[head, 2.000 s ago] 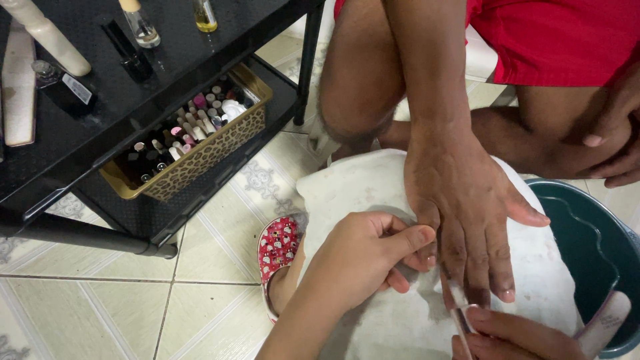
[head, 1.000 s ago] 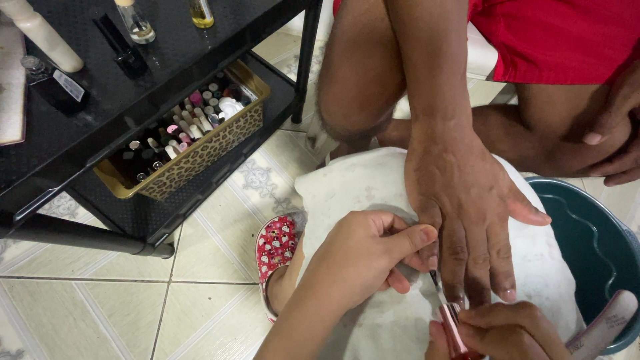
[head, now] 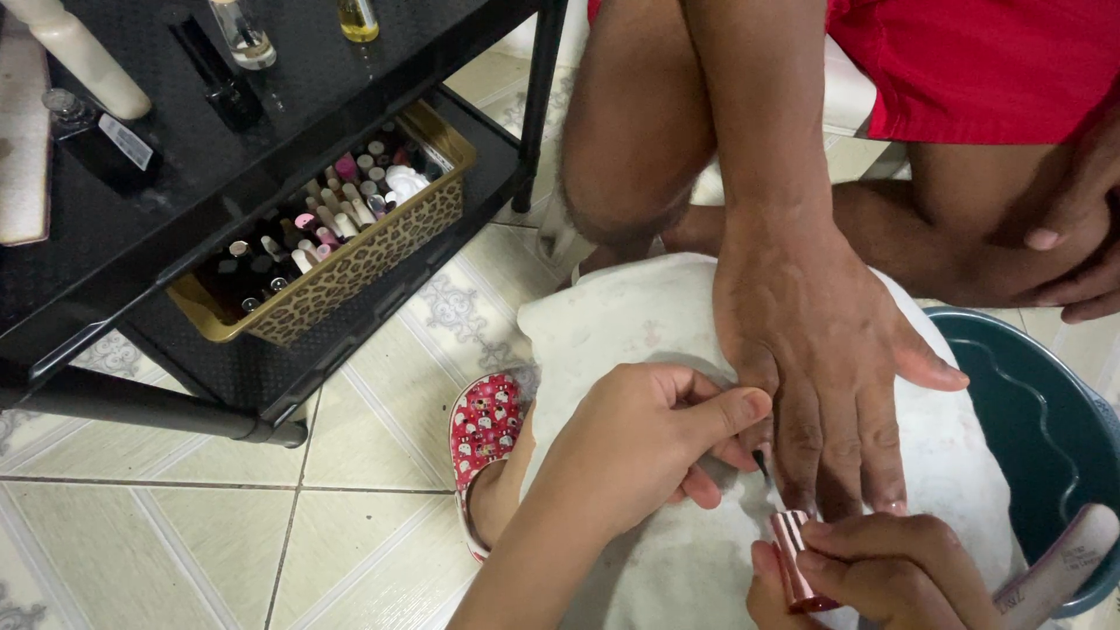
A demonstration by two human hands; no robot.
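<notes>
My left hand (head: 652, 437) pinches the little finger of another person's hand (head: 805, 341) between thumb and fingers. That hand lies palm down, fingers toward me, on a cushion covered with white cloth (head: 612, 324). My right hand (head: 884, 564) holds a nail polish brush by its shiny pink cap (head: 792, 560). The dark brush tip (head: 759, 464) is at the nail end of the held little finger; whether it touches the nail I cannot tell. A curved nail file (head: 1063, 560) bearing writing sticks out beside my right hand.
At the left stands a black plastic cart (head: 289, 105) with bottles and a flat board on top. A leopard-print basket (head: 367, 254) of polish bottles sits on its lower shelf. A green basin (head: 1006, 367) is at the right. A foot in a red patterned clog (head: 490, 420) rests on the tiles.
The brush in my right hand has shifted slightly from where it was one second ago, and its tip is now by the little finger's end. My left hand keeps its pinch.
</notes>
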